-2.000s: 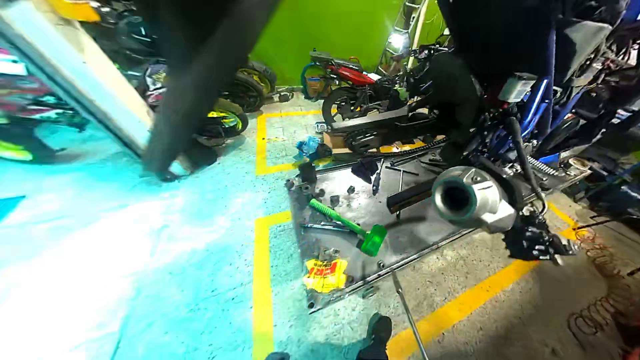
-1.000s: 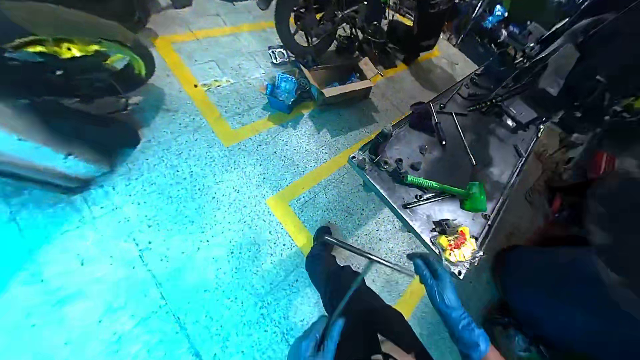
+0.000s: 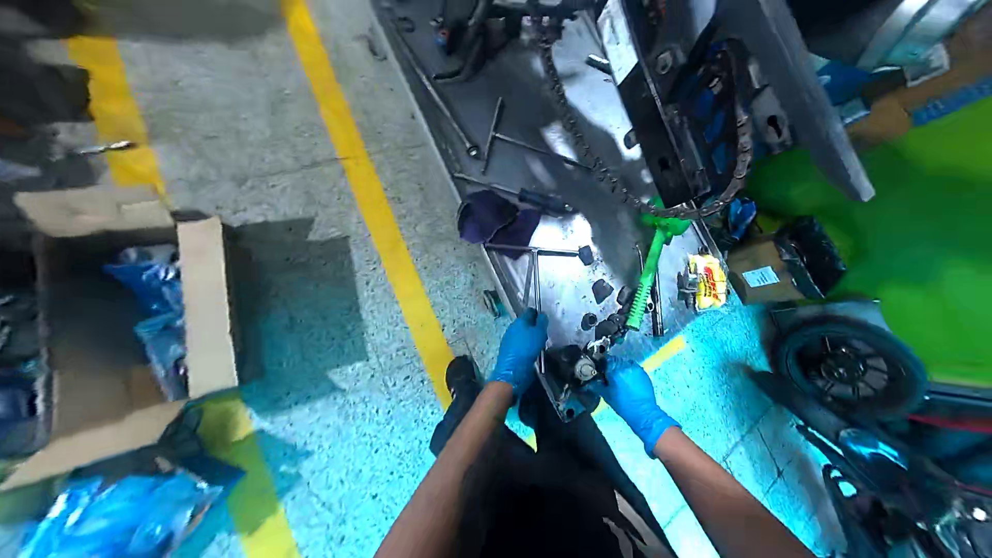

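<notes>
Both of my hands wear blue gloves and are at the near end of a metal work platform [image 3: 570,291]. My left hand [image 3: 521,349] is closed around the lower end of a T-handle wrench [image 3: 536,271], whose crossbar lies over the platform. My right hand [image 3: 626,387] is at the right side of a dark metal part [image 3: 585,367]; its fingertips are partly hidden, so its hold is unclear. Ahead and to the right, a green mallet [image 3: 649,271] lies among small dark parts [image 3: 601,291]. A dark cloth [image 3: 496,218] rests near the left edge.
A motorcycle chain [image 3: 570,116] hangs over the platform. An open cardboard box [image 3: 208,310] with blue bags stands left, above a blue plastic bag [image 3: 116,515]. At right are a yellow packet [image 3: 708,280], a small box [image 3: 763,271] and a wheel [image 3: 845,368].
The view has swung strongly round. Both gloved hands, lower in the frame and off the platform a second ago, are now at its near end. The long metal rod between them is no longer seen there.
</notes>
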